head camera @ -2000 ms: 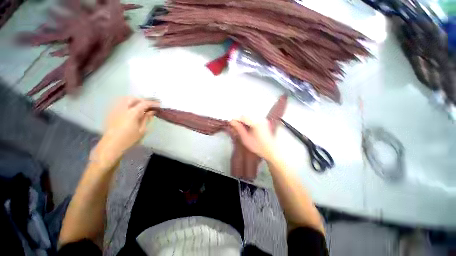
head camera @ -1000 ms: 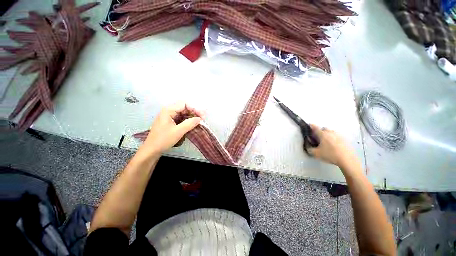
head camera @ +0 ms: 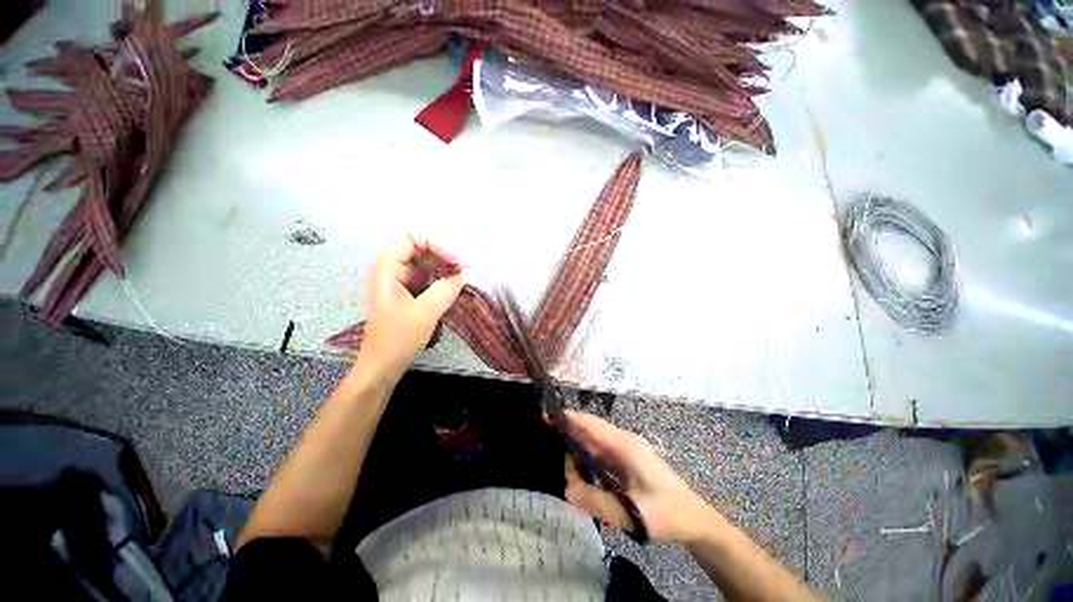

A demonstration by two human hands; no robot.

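A reddish-brown checked fabric band [head camera: 594,253] lies folded in a V at the table's near edge, one pointed end reaching up and away. My left hand [head camera: 412,300] pinches the band's other arm, with a short pointed end showing to its left. My right hand [head camera: 635,482] holds the black fabric shears [head camera: 562,421] by the handles. The blades point up and left over the band near its fold. Whether the blades touch the cloth or a thread, I cannot tell. A pale thread crosses the band's upright arm. No needle can be made out.
A stack of bands [head camera: 565,59] lies at the back on a clear plastic bag [head camera: 565,100] beside a red piece [head camera: 447,112]. A smaller bundle [head camera: 112,129] is at left. A coil [head camera: 900,265] and darker checked cloth [head camera: 1000,59] are at right. A thread scrap [head camera: 306,234] lies left of centre.
My right hand let go of the band, took up the shears at the right and brought them left over the band. My left hand has kept its hold on the band.
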